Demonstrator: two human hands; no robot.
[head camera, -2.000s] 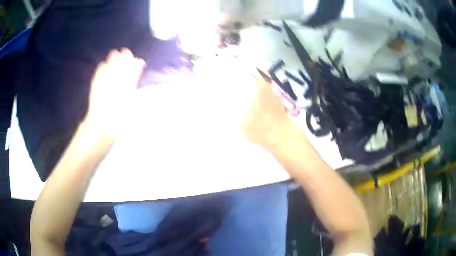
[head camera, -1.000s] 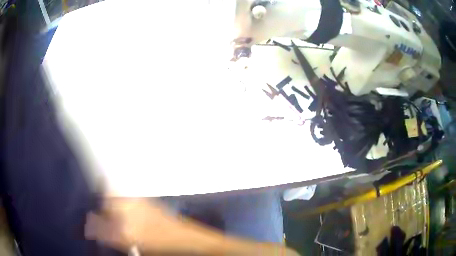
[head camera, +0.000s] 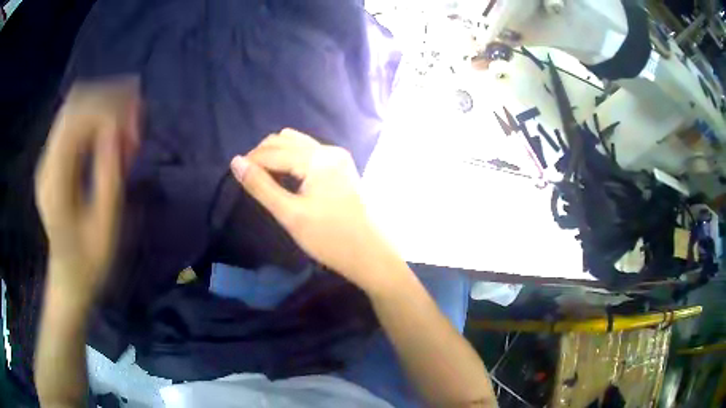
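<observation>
A dark navy garment (head camera: 263, 72) covers the left part of the table and hangs over the front edge onto the lap. My right hand (head camera: 306, 187) pinches an edge of it between thumb and fingers, near the middle of the view. My left hand (head camera: 87, 167) is at the far left over the cloth, blurred, with its fingers curved; whether it grips the cloth cannot be told. The white sewing machine (head camera: 581, 28) stands at the upper right, its needle area to the right of the garment.
Short black tabs (head camera: 529, 131) lie right of the needle area. Snips (head camera: 501, 163) lie near them. A tangled heap of black strips (head camera: 621, 207) sits at the right table edge. A yellow-framed bin with cardboard (head camera: 613, 358) stands below right. Pale cloth (head camera: 279, 394) lies at the bottom.
The garment has come from the far left onto the table and lap. My right hand has risen from the lower left and now pinches it. My left hand has come into view. The view has shifted left.
</observation>
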